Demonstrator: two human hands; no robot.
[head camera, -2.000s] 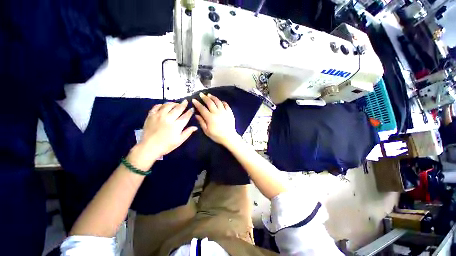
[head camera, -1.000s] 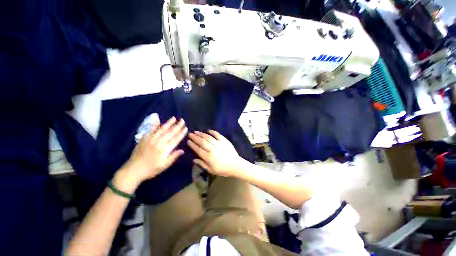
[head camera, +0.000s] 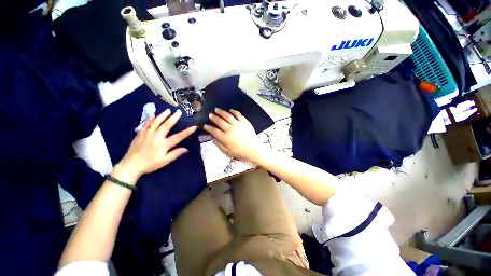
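A navy cloth panel (head camera: 167, 186) lies under the presser foot (head camera: 189, 108) of the white JUKI sewing machine (head camera: 242, 46). A darker part of the cloth (head camera: 237, 102) spreads right of the needle. My left hand (head camera: 153, 143) lies flat on the panel, left of and below the foot, fingers spread. My right hand (head camera: 232, 135) rests with its fingertips on the cloth edge just right of the foot. A small pale slip (head camera: 145, 116) lies on the cloth beyond my left hand. Whether the fingers pinch the cloth cannot be told.
A heap of navy cloth (head camera: 32, 129) fills the left side. A dark stack of panels (head camera: 360, 126) lies right of the machine bed. Silver snips (head camera: 275, 98) lie under the machine arm. A teal basket (head camera: 433, 59) with an orange item (head camera: 428, 87) stands behind the stack.
The view has moved closer to the machine. The cloth has turned and shifted under the foot, baring table near my right hand. Both hands have moved up closer to the needle.
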